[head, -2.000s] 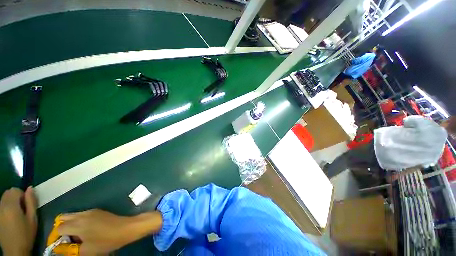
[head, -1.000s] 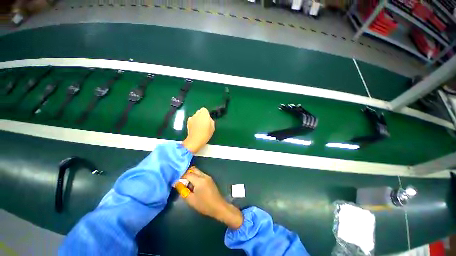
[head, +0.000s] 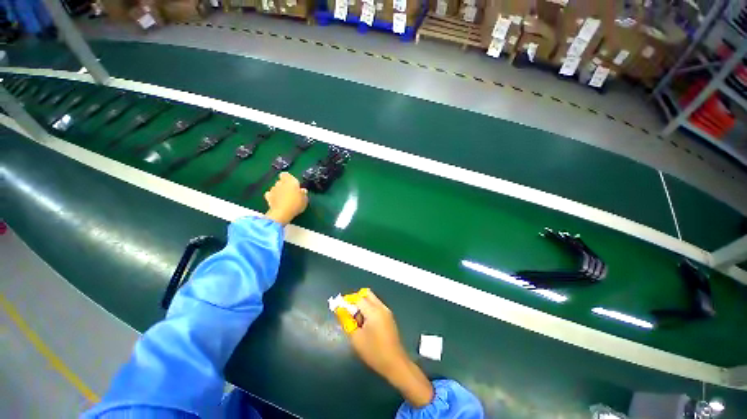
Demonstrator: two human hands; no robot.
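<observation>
My left hand (head: 286,198) reaches over the green belt and is closed around black watch straps; a cluster of black watches (head: 325,170) shows just beyond its fingers. A single watch (head: 282,164) lies flat beside the hand. My right hand (head: 370,326) is over the bench, with orange finger cots on its fingertips, pinching a small white cloth (head: 342,306). A white pad (head: 430,347) lies on the bench to the right of it. A black strap (head: 182,268), bent like a hook, lies on the bench, partly behind my left sleeve.
Several watches (head: 210,142) lie spaced along the belt (head: 426,204) to the left. A watch bundle (head: 586,263) and another (head: 698,293) lie on the belt at right. A cream rail (head: 459,288) borders the bench. Posts (head: 75,39) rise at left. A clear bag is cut off bottom right.
The view has turned left, showing more watches. My left hand now has a cluster of watches at its fingers. My right hand has moved away from my left arm, still pinching the cloth.
</observation>
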